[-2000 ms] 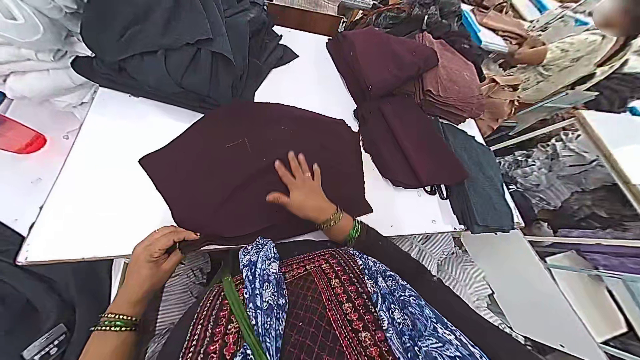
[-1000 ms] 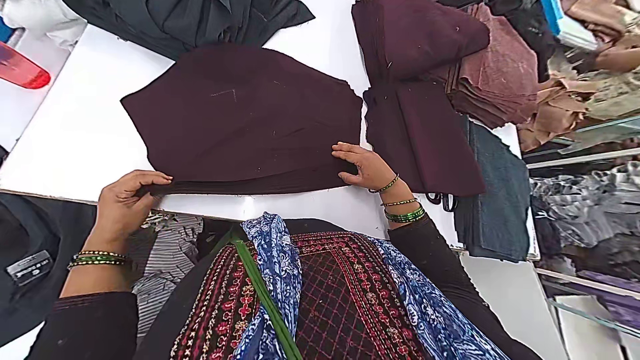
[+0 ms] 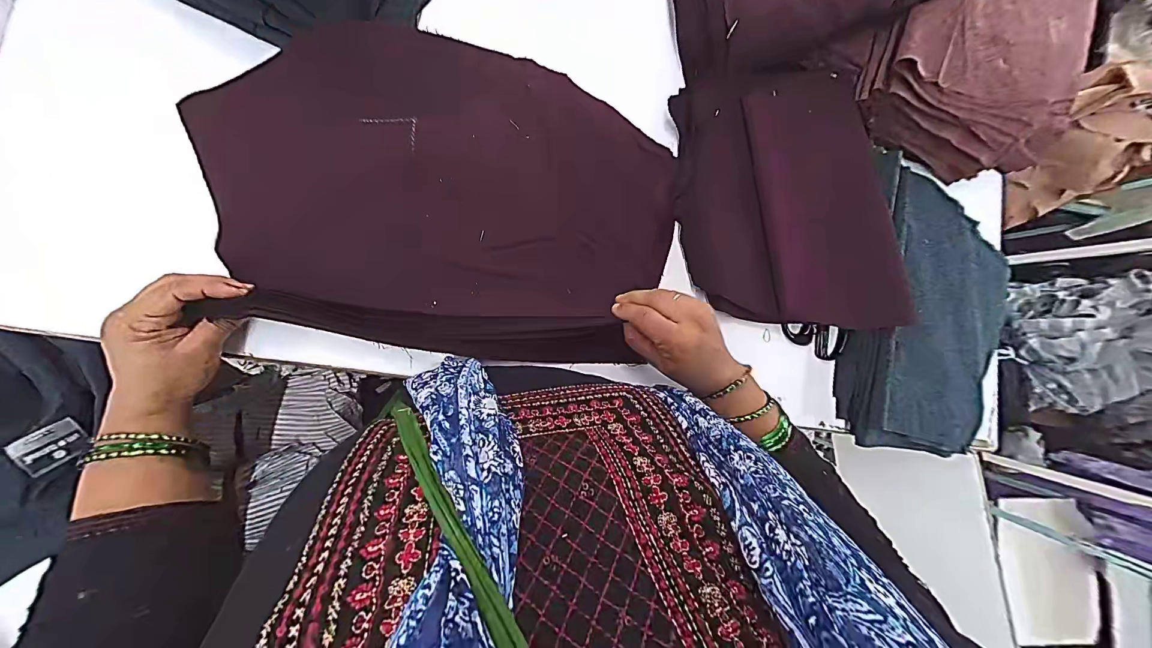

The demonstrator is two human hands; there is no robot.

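Note:
A stack of cut dark maroon fabric panels (image 3: pixel 450 189) lies on the white table (image 3: pixel 81 180), its layered near edge facing me. At that edge's left end, my left hand (image 3: pixel 171 333) pinches the layers between thumb and fingers. My right hand (image 3: pixel 675 333) grips the right end of the same edge, thumb hidden under or behind the cloth. A chalk-like corner mark shows on the top panel. Just right of the stack lies a folded maroon fabric pile (image 3: pixel 810 207), with black scissor handles (image 3: pixel 814 338) partly showing under its near edge.
Dark grey-blue fabric pieces (image 3: pixel 940 315) lie at the table's right edge. Behind them is a pinkish-brown fabric stack (image 3: pixel 994 81). Black cloth (image 3: pixel 315 11) is at the top left. Grey striped cloth (image 3: pixel 306 423) sits below the table's near edge, and crumpled grey cloth (image 3: pixel 1080 333) fills a rack at right.
My right hand, flat on top of the panels two seconds ago, has moved to the near right edge and now grips it. My left hand keeps its hold at the left end. The view has moved closer.

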